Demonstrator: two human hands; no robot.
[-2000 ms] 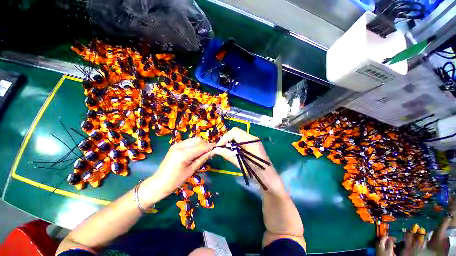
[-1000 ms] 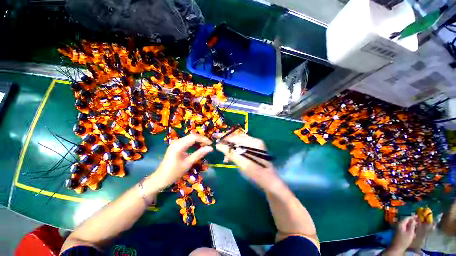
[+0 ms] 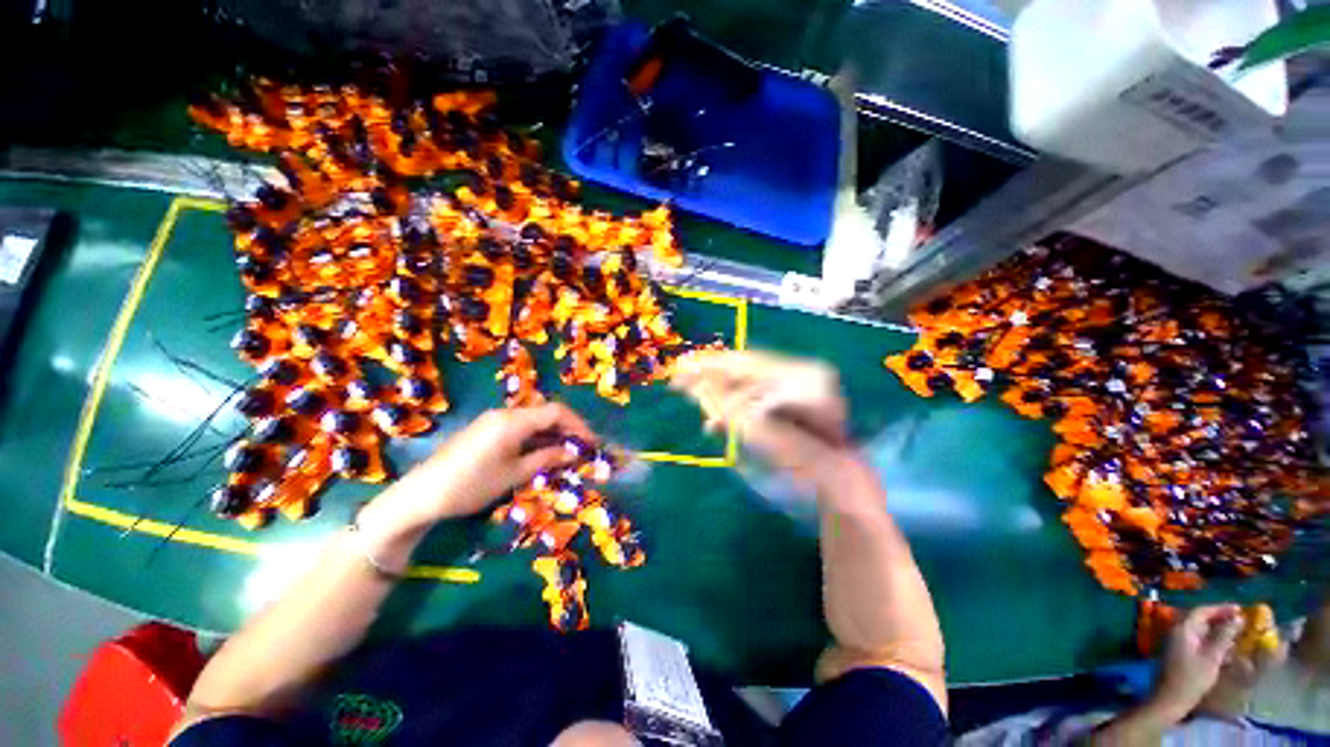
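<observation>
Many small orange parts with black and white patches lie piled on the green bench. A smaller group lies in front of me. My left hand is at the top of this group, fingers bent low over it; whether it grips a part cannot be told. My right hand is blurred, at the right end of the main pile near an orange part; its fingertips and any hold are unclear. Thin black leads stick out at the pile's left.
A denser orange pile lies to the right. Another person's hands hold orange parts at the lower right. Behind are a blue tray, a dark bag, a small clear bag and a white box. A red stool stands lower left.
The black leads fanned from my right hand no longer show. My hands have moved apart, the right one up and rightward, the left one close over the small group.
</observation>
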